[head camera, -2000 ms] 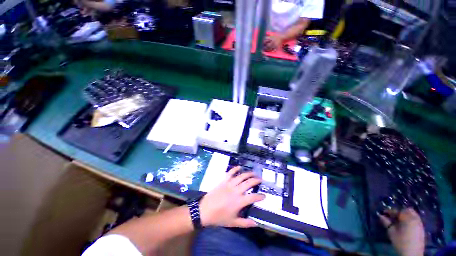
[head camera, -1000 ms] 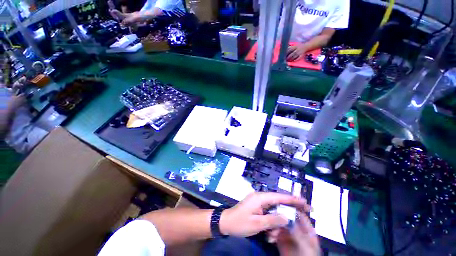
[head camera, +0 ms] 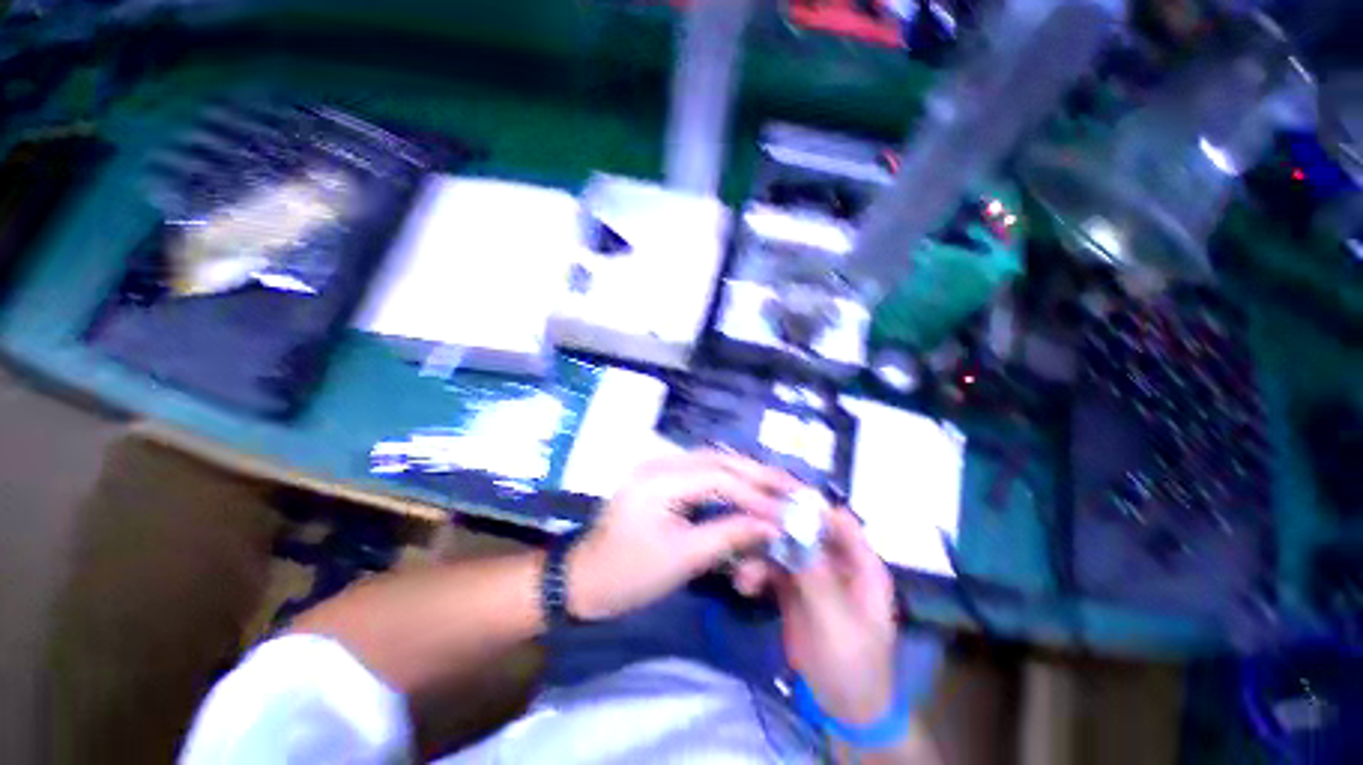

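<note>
A small white and grey piece (head camera: 800, 526) is held between both hands, over the front edge of the bench. My left hand (head camera: 680, 531) grips it from the left, with a dark bracelet on the wrist. My right hand (head camera: 840, 610) grips it from the right, with a blue band on the wrist. The fingers hide most of the piece and the view is blurred. A black fixture (head camera: 724, 416) lies on white sheets (head camera: 907, 486) just beyond the hands.
Two white bins (head camera: 476, 272) stand behind, left of a screw feeder (head camera: 789, 317). The grey screwdriver (head camera: 957, 142) hangs beside a green box (head camera: 945, 293). White scraps (head camera: 486, 437) lie left. A black parts tray (head camera: 1169, 478) is right, a carton (head camera: 187, 516) lower left.
The right hand has come from the right-hand parts tray to meet the left hand, which left the fixture. Both hold the small piece. The view has tilted further down.
</note>
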